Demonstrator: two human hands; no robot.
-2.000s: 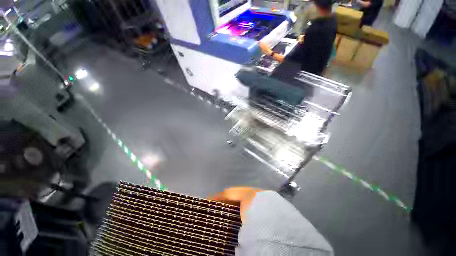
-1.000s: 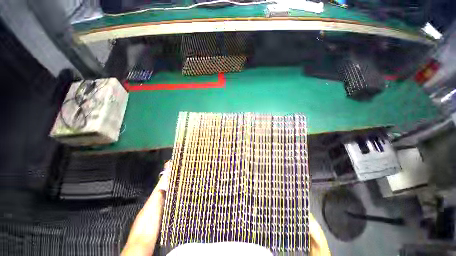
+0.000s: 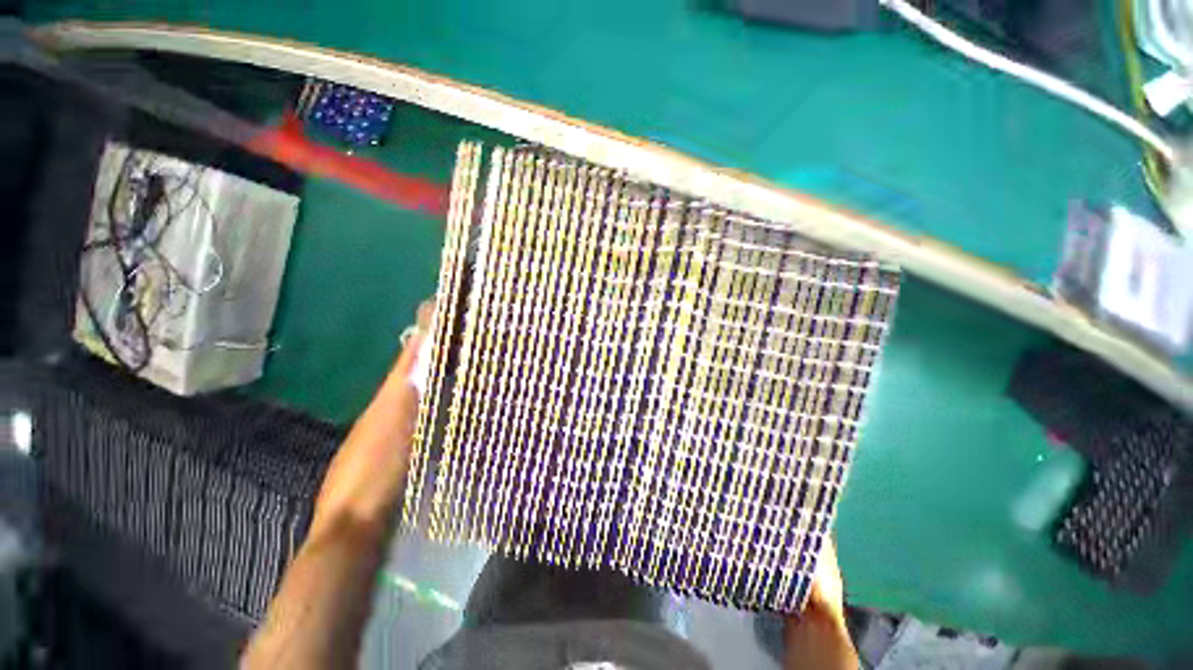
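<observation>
A panel stack (image 3: 641, 380) of many thin yellowish and dark edges fills the middle of the view, tilted a little. My left hand (image 3: 408, 373) grips its left side; the fingers are mostly hidden behind the stack. My right hand (image 3: 822, 596) holds its lower right side, largely hidden and cut off by the bottom edge. A narrow gap separates a few panels at the left end from the rest.
The green bench (image 3: 942, 484) lies beneath, with a raised shelf edge (image 3: 968, 268) crossing above. An off-white box (image 3: 216, 282) with dark wires stands left. Black ribbed stacks (image 3: 183, 491) are lower left; another dark ribbed block (image 3: 1125, 504) is at right.
The view has turned from the aisle to the bench and moved closer to it. The stack, still between both hands, now appears tilted and higher in view, overlapping the shelf edge.
</observation>
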